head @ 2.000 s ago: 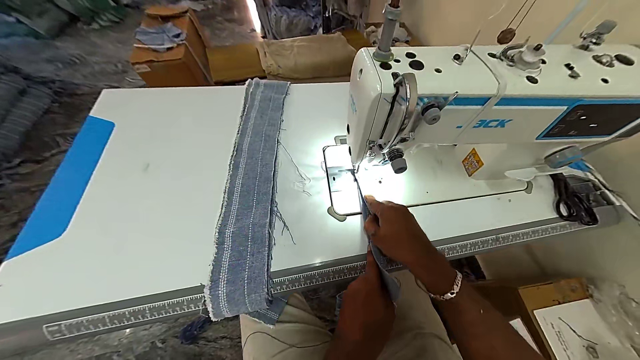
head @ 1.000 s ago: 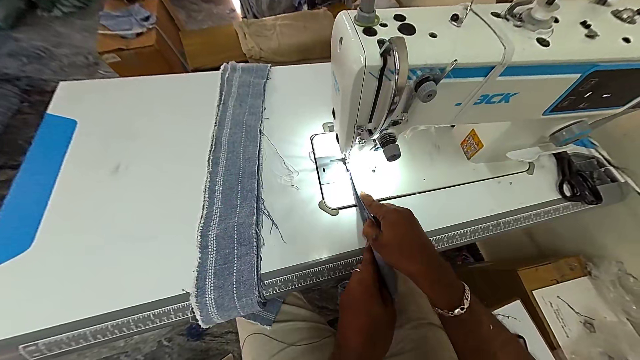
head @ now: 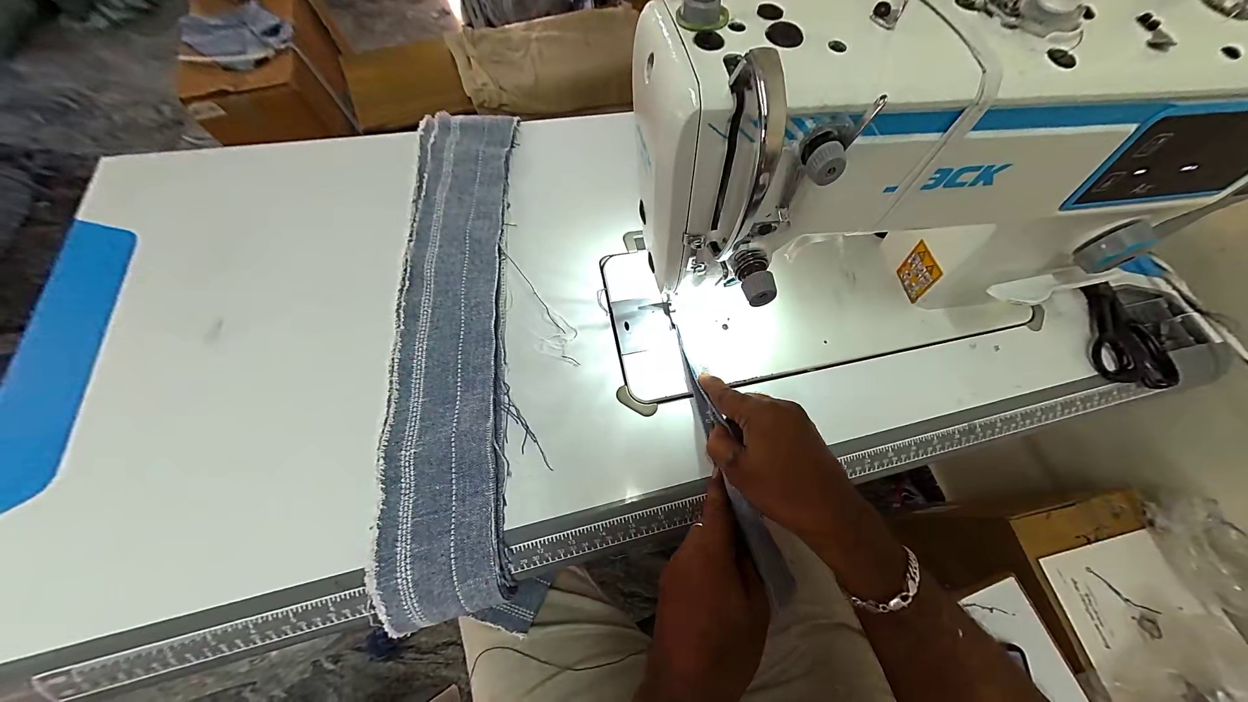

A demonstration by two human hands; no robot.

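Observation:
A white Jack sewing machine [head: 702, 146] stands on the table with its lamp lit. A narrow folded strip of blue denim-like fabric [head: 746, 517] runs from the needle area toward my lap. My right hand [head: 780, 453] pinches this strip just in front of the needle plate [head: 648, 361]. Below it, my left hand [head: 712, 595] holds the same strip near the table's front edge; its fingertips are partly hidden. A stack of frayed blue fabric strips with white stitching [head: 453, 370] lies to the left and hangs over the edge.
Black-handled scissors [head: 1121, 351] lie at the table's right end. Loose threads [head: 551, 327] rest between the fabric stack and the machine. A measuring scale [head: 624, 526] runs along the front edge. Cardboard boxes [head: 263, 93] stand behind the table, and an opened carton [head: 1072, 517] is at lower right.
The view has shifted closer to the table. My right hand has moved slightly back from the needle along the narrow strip. Both hands keep hold of it.

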